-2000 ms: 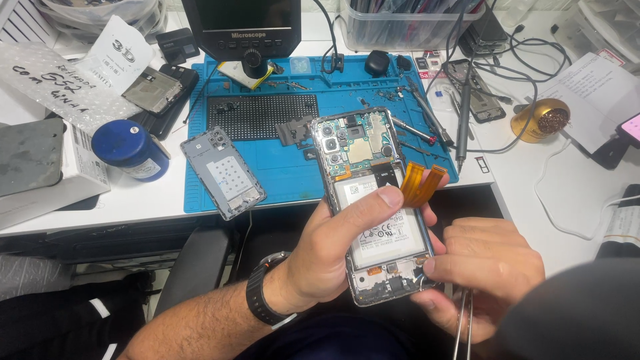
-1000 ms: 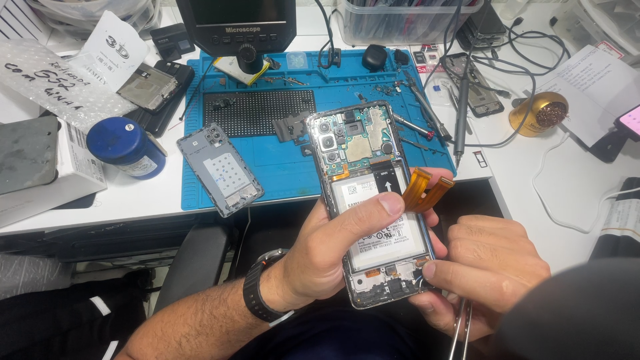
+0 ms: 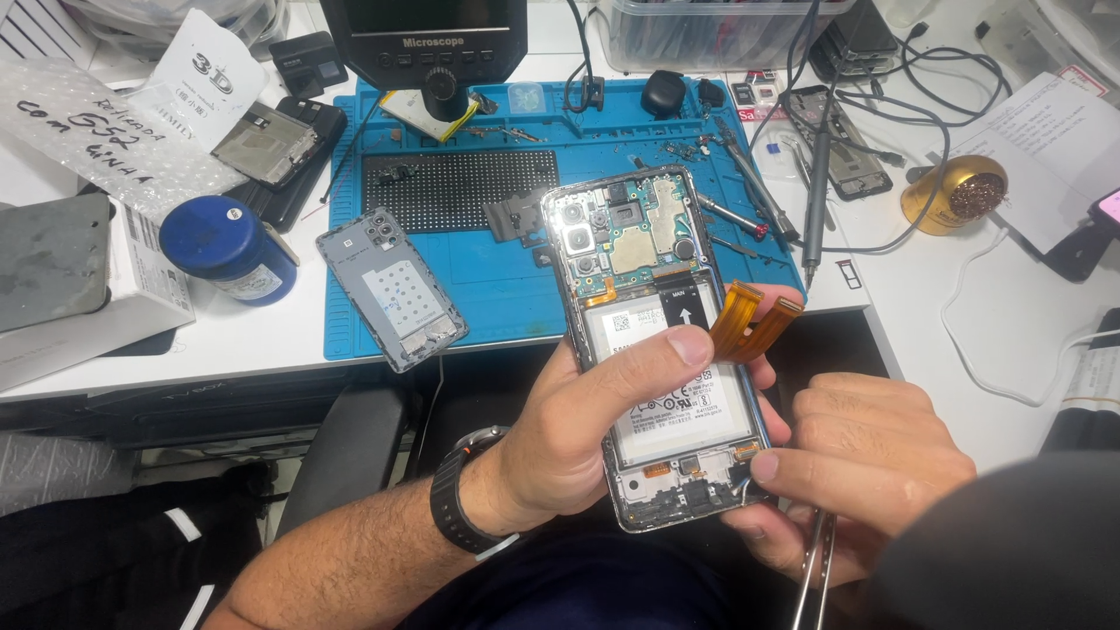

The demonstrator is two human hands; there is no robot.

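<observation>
My left hand [image 3: 577,420], with a black watch at its wrist, grips an opened smartphone [image 3: 647,236] whose circuit board and battery [image 3: 682,424] show. Its thumb lies across the battery. Orange flex cables [image 3: 748,324] stick out past the thumb at the phone's right side. My right hand [image 3: 862,464] touches the phone's lower right corner with thumb and index finger, and metal tweezers [image 3: 818,560] are held in the same hand, pointing down and away from the phone. A detached grey phone back cover [image 3: 394,289] lies on the edge of the blue repair mat [image 3: 490,306].
A microscope with a screen [image 3: 429,39] stands behind the mat. A blue jar [image 3: 229,249] is at the left. Tools, a soldering iron [image 3: 818,192] and a gold tip cleaner with metal wool [image 3: 954,194] are at the right. A clear plastic bin [image 3: 717,39] sits at the back.
</observation>
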